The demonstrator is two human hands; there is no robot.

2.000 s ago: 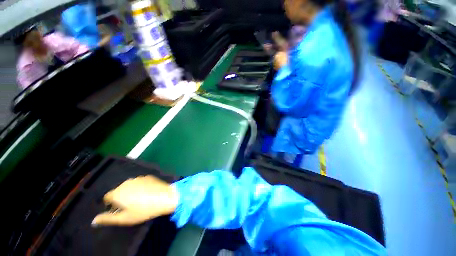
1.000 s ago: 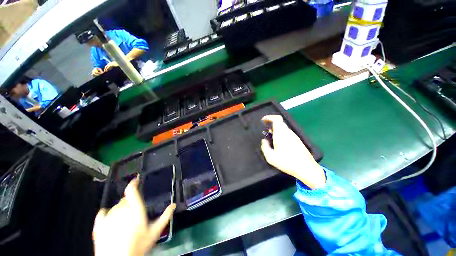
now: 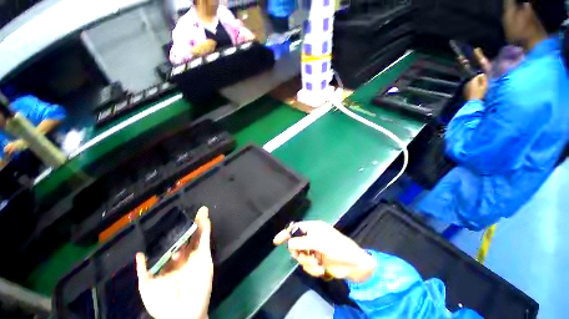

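A smartphone (image 3: 168, 235) lies in my left hand (image 3: 179, 280), held by its edges between thumb and fingers above the near foam tray. My right hand (image 3: 327, 250) holds a tiny dark piece (image 3: 297, 231) in its fingertips, to the right of the phone and apart from it. The near foam tray (image 3: 249, 187) lies on the green bench; its right part shows no phone. Its left part is partly hidden by my left hand and is dark and blurred.
Behind the tray are an orange mat (image 3: 129, 218) and another foam tray (image 3: 150, 174). A white socket tower (image 3: 317, 56) with a white cable (image 3: 380, 128) stands farther back. A person in a blue smock (image 3: 511, 118) is at the right, near an empty tray (image 3: 437, 255) beside the bench.
My left hand has lifted a phone from the tray. My right hand has moved off the tray towards the bench's near edge. The view has turned to the right.
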